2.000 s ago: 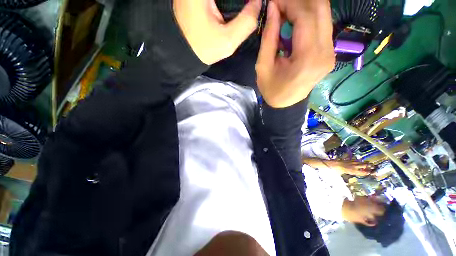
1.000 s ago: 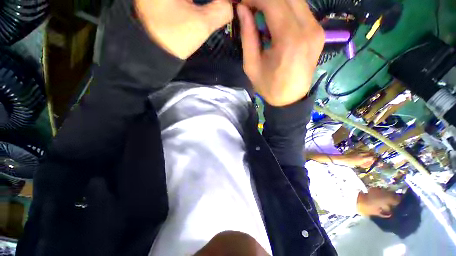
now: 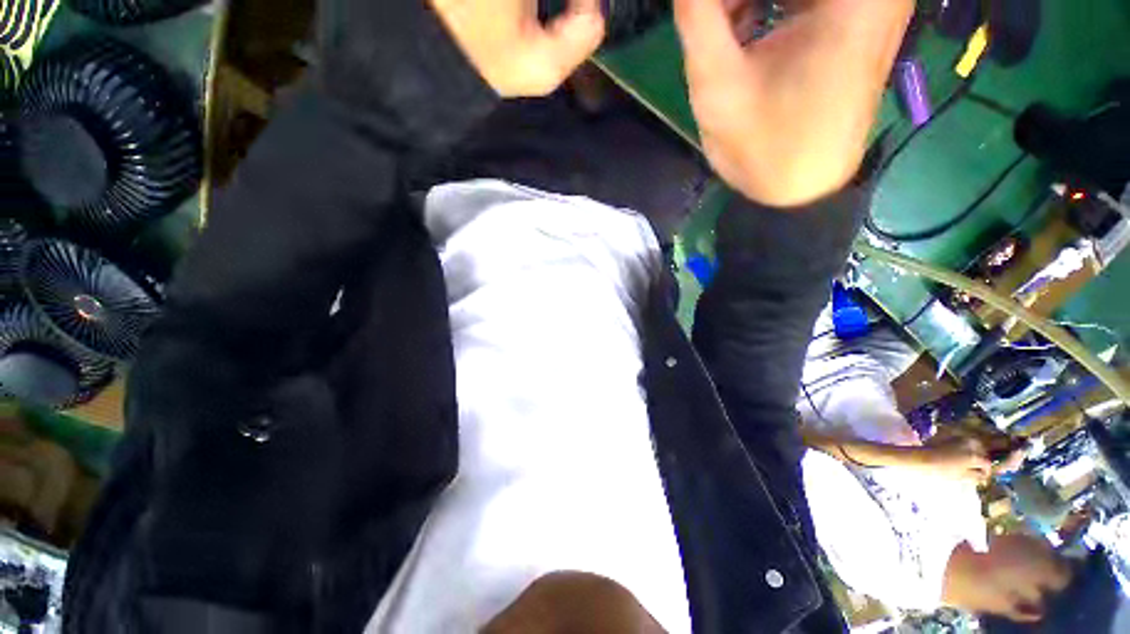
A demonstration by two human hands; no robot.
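Note:
My left hand (image 3: 527,47) is at the top, cut off by the upper edge, with its fingers curled. My right hand (image 3: 793,105) is to its right, larger and blurred, also cut off at the top. The two hands are apart. A black ribbed part (image 3: 632,10) shows at the top edge between them. Something small and dark shows by the fingers of my right hand; whether either hand holds anything cannot be told. A purple cell (image 3: 913,91) lies on the green bench top (image 3: 923,167), right of my right hand.
Black fan heads (image 3: 65,161) and a fan with radial slats (image 3: 89,297) are at the left. A yellow piece (image 3: 973,51) and a black cable (image 3: 948,227) are at the upper right. Another person (image 3: 911,495) sits at the lower right by a cluttered bench.
My hands were close together, fingertips nearly meeting; now they are apart, with my right hand further right. The view has shifted, showing more fan heads at the left.

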